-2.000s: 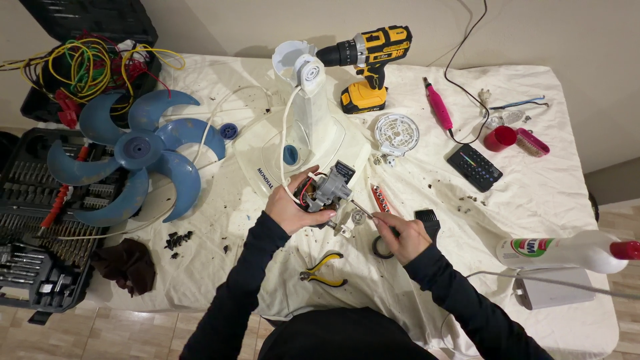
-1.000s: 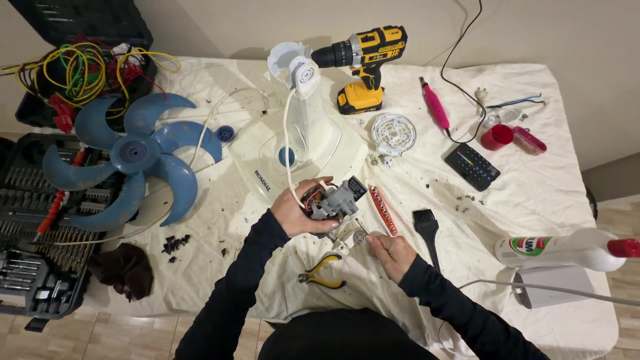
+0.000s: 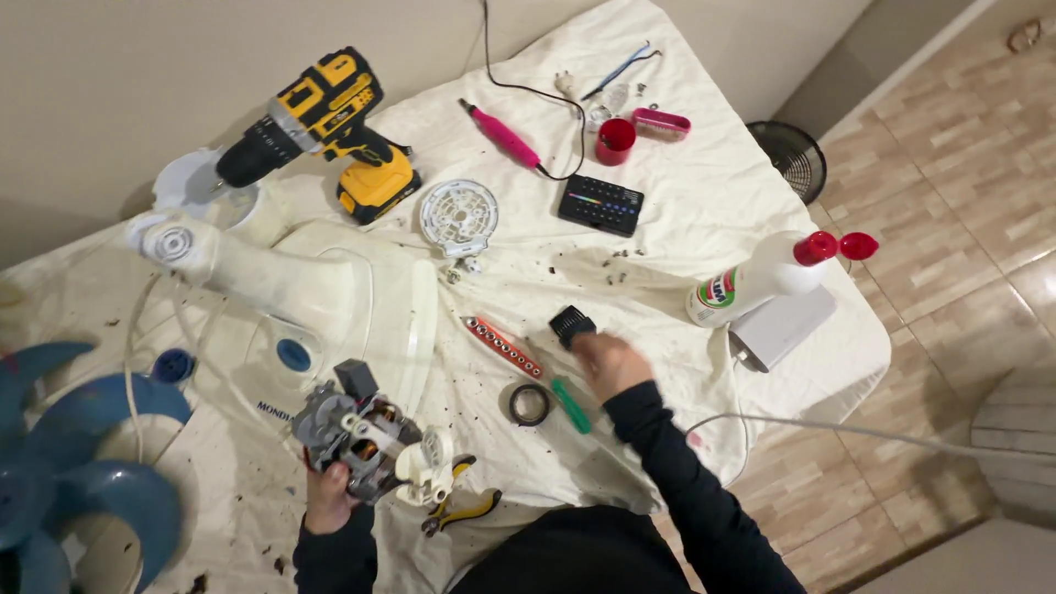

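Observation:
My left hand (image 3: 332, 495) holds a fan motor assembly (image 3: 363, 437) with copper windings, a grey gear housing and a white plastic bracket (image 3: 427, 466). My right hand (image 3: 612, 363), somewhat blurred, is on the black brush (image 3: 571, 324), over its handle end; how firmly the fingers close is hard to see. Just left of that hand lie a green-handled screwdriver (image 3: 571, 404), a black ring of tape (image 3: 529, 404) and a red socket rail (image 3: 503, 346). Yellow-and-black pliers (image 3: 464, 510) lie by the white bracket.
The white fan base (image 3: 388, 330) stands behind the motor, with blue fan blades (image 3: 124, 487) at left. A cordless drill (image 3: 330, 124), round white grille part (image 3: 459, 216), pink rotary tool (image 3: 507, 140), black bit case (image 3: 601, 205), red cap (image 3: 615, 140) and white bottle (image 3: 751, 276) occupy the cloth-covered table.
My right hand has moved from beside the motor to the brush. The green-handled screwdriver now lies on the cloth. My left hand still holds the motor. The view has swung to the right.

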